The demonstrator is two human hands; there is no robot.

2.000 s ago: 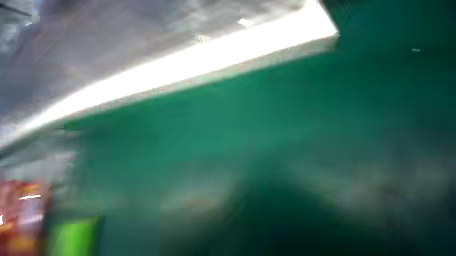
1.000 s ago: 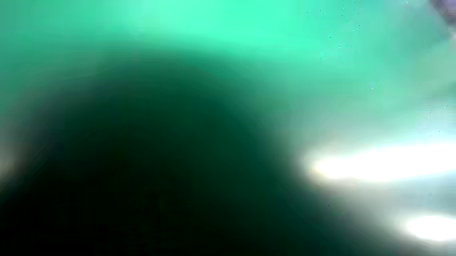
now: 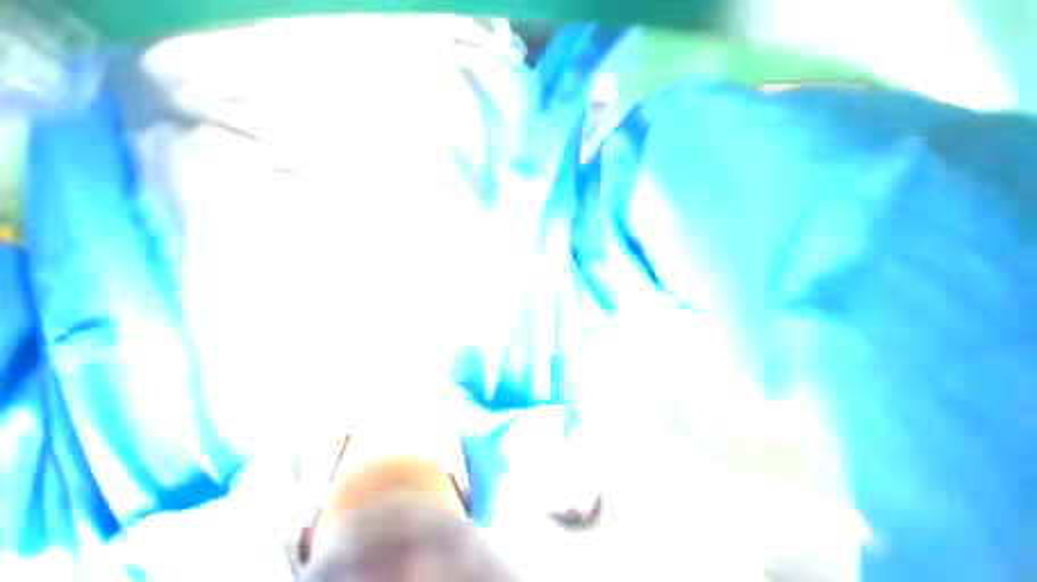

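Observation:
A blue smock (image 3: 910, 341) on a person fills most of the head view, strongly overexposed, with a large sleeve-like part at the right. A blurred skin-toned shape (image 3: 398, 489) shows at the bottom centre, between pale edges like a collar. Neither my left hand nor my right hand can be made out. No phone or tray can be made out.
A green surface (image 3: 637, 11) runs along the top edge, out of focus. A white glare (image 3: 887, 40) lies at the top right. More blue cloth (image 3: 14, 301) shows at the left edge.
The view has swung from a blurred green surface and dark area to an overexposed blue smock. The red and bright green things seen at lower left earlier are out of view.

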